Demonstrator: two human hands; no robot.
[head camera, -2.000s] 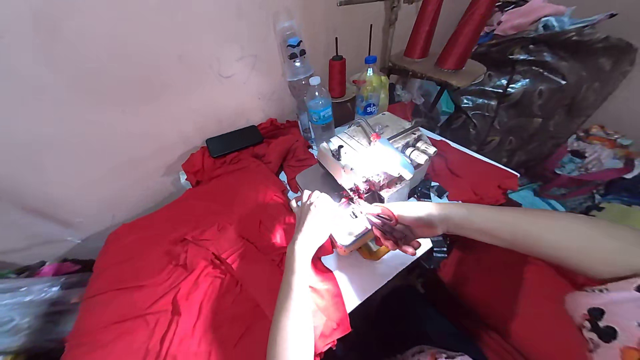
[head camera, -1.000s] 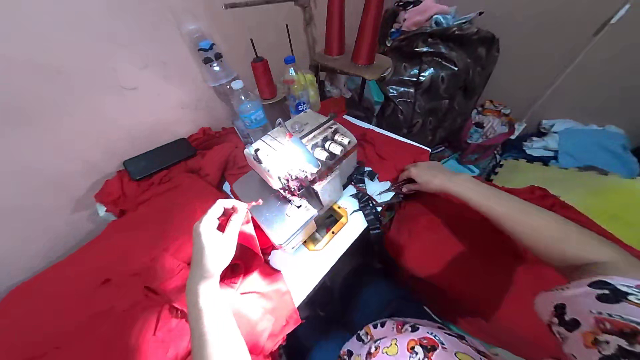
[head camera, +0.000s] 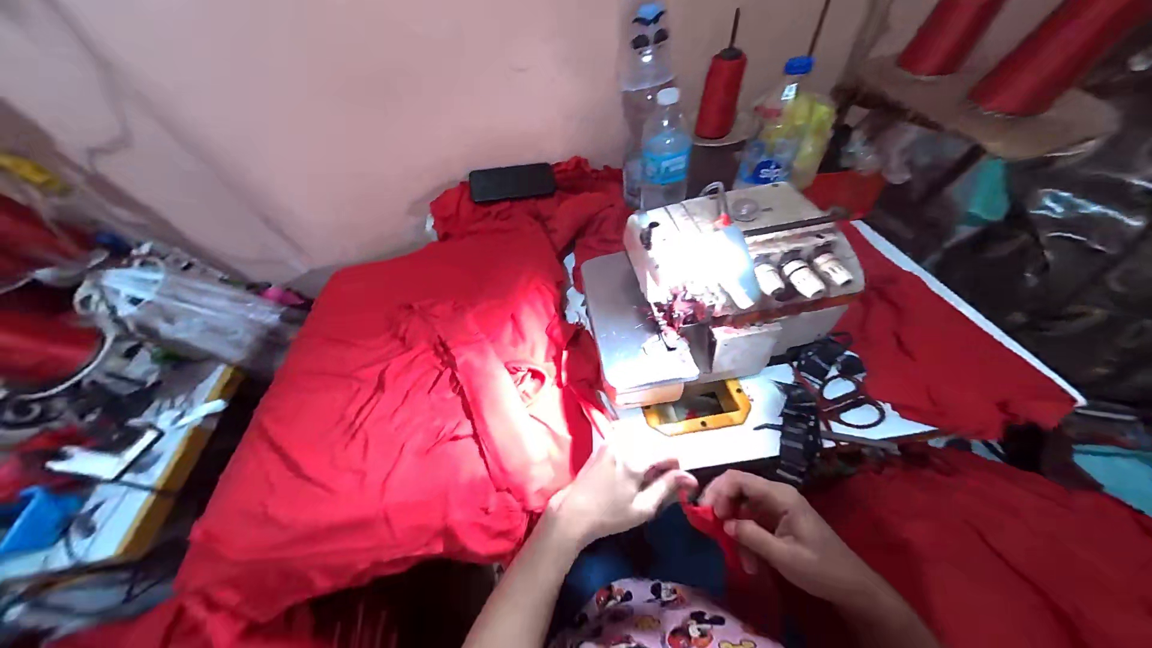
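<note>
An overlock sewing machine (head camera: 720, 270) stands on a white table, its lamp lighting the needle area. In front of the table, above my lap, my left hand (head camera: 612, 490) pinches an end of a narrow red fabric piece (head camera: 706, 520). My right hand (head camera: 778, 526) grips the same piece just to the right, fingers curled over it. A large heap of red fabric (head camera: 387, 387) spreads left of the machine. Black-handled scissors (head camera: 850, 400) lie at the machine's right front, beside a black strap (head camera: 796, 432). A yellow-rimmed opening (head camera: 697, 409) shows in the tabletop.
A black phone (head camera: 513, 183) rests on red cloth by the wall. Plastic bottles (head camera: 666, 153) and a red thread cone (head camera: 722, 94) stand behind the machine. More red fabric (head camera: 945, 333) lies to the right. At the far left is another table edge (head camera: 171, 477) with clutter.
My right hand has left the scissors area and come beside my left hand in front of the table. Both now hold the red piece. The view has swung left.
</note>
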